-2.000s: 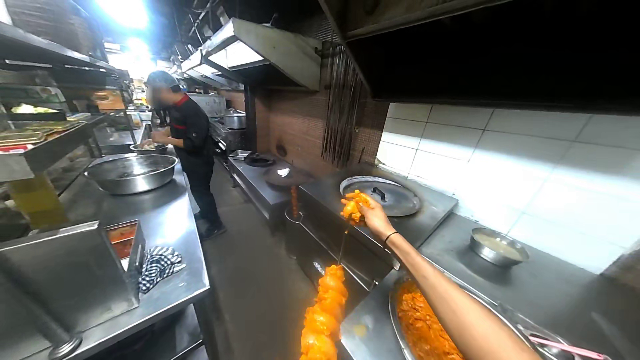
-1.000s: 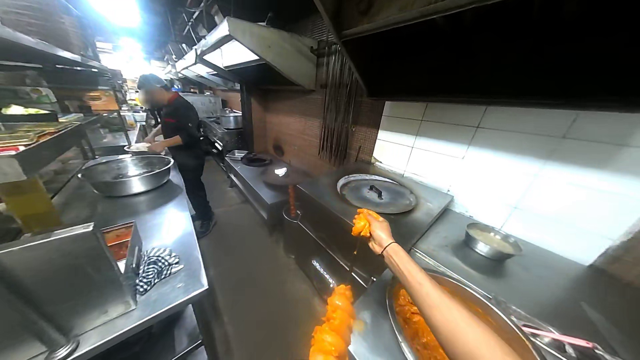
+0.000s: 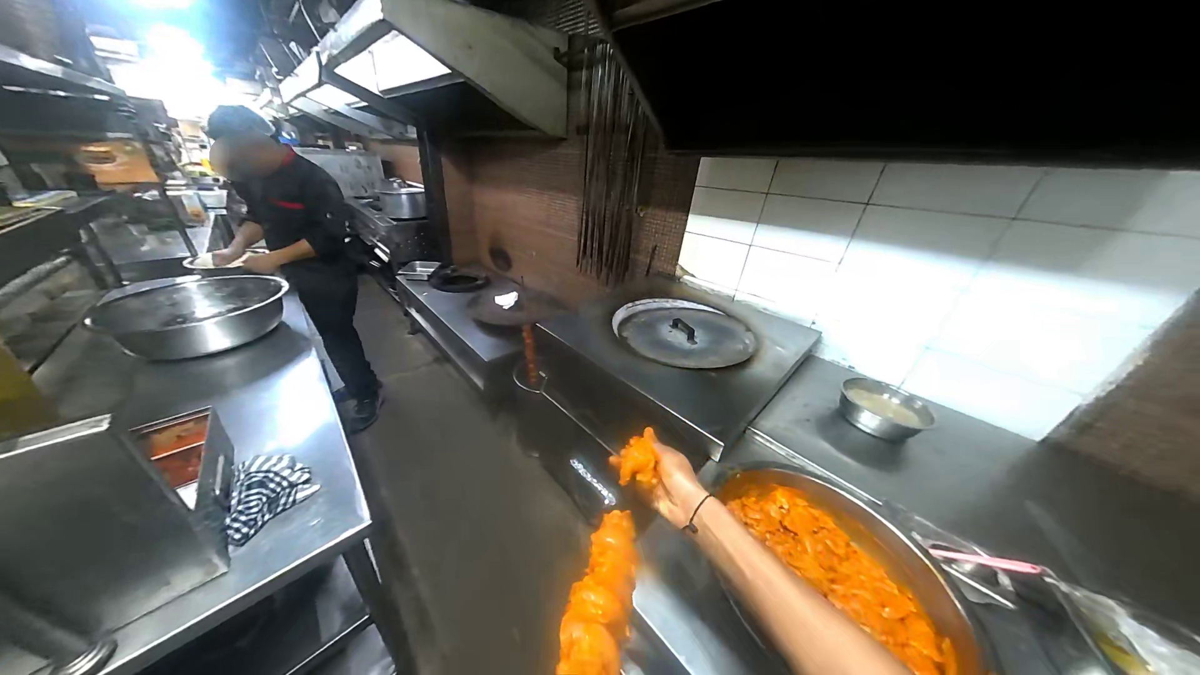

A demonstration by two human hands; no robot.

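Observation:
My right hand [image 3: 672, 483], with a thin dark band at its wrist, grips a piece of orange marinated meat [image 3: 638, 459] in its fingers. Just below it stands a skewer loaded with orange marinated meat [image 3: 598, 595], its lower end cut off by the bottom edge of the view. My left hand is out of view. Under my right forearm is a large steel bowl [image 3: 923, 553] filled with marinated meat pieces [image 3: 834, 562].
A round metal lid [image 3: 689, 339] lies on the steel oven top. Behind the large bowl sits a small steel bowl [image 3: 884, 412]. On the left counter are a wide basin [image 3: 192, 328] and a checked cloth [image 3: 267, 497]. A person [image 3: 305, 216] stands beyond, at that counter.
My right hand has come down from near the lid to just above the loaded skewer, still holding meat. The top of the skewered meat sits lower in view than two seconds ago.

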